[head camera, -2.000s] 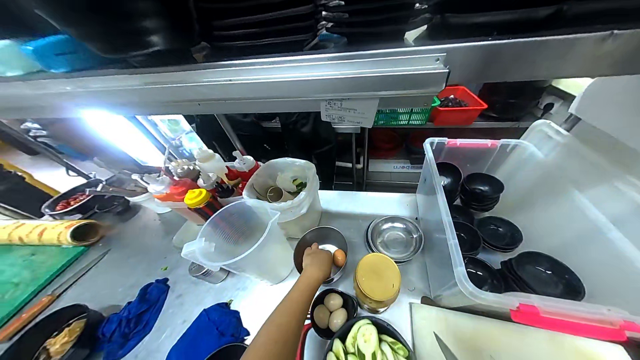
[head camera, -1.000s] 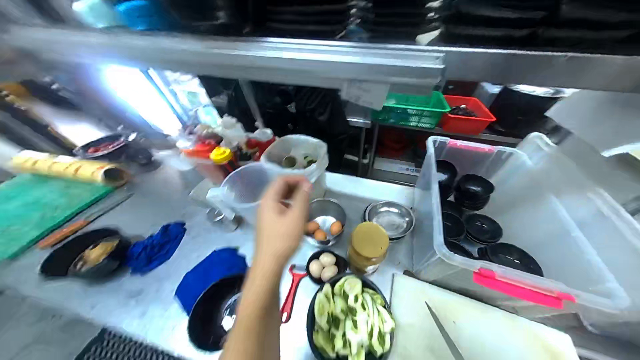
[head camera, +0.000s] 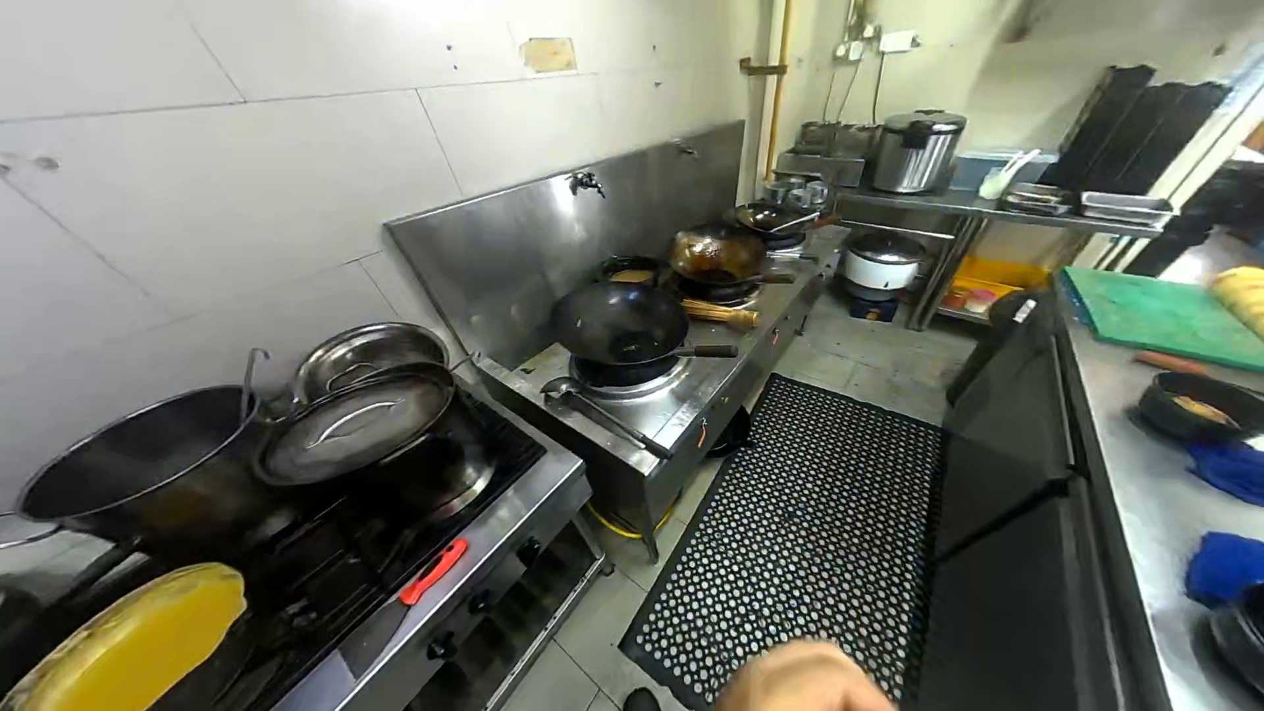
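My right hand (head camera: 805, 676) shows in part at the bottom edge, right of centre, blurred and cut off by the frame. It is over the black perforated floor mat (head camera: 800, 523); whether it holds anything cannot be seen. My left hand is out of view. On the stove at the left, a red-handled knife (head camera: 434, 571) lies along the front edge, near a yellow round thing (head camera: 163, 642) in the corner. A black wok (head camera: 620, 321) sits on the middle burner, with a steel ladle (head camera: 602, 415) in front of it. Farther back is a second, brownish wok (head camera: 716, 255).
A large pot (head camera: 138, 454) and a lidded pan (head camera: 355, 425) stand on the near stove. The steel counter (head camera: 1111, 434) at right bears a green cutting board (head camera: 1165, 316), a black pan (head camera: 1200, 410) and blue cloths (head camera: 1229, 568). A rice cooker (head camera: 884, 265) sits under the far shelf.
The view has swung far left, from the counter to the stoves. Between the earlier frames, a hand rose from the metal bowl with eggs. That bowl and the vegetables are now out of view.
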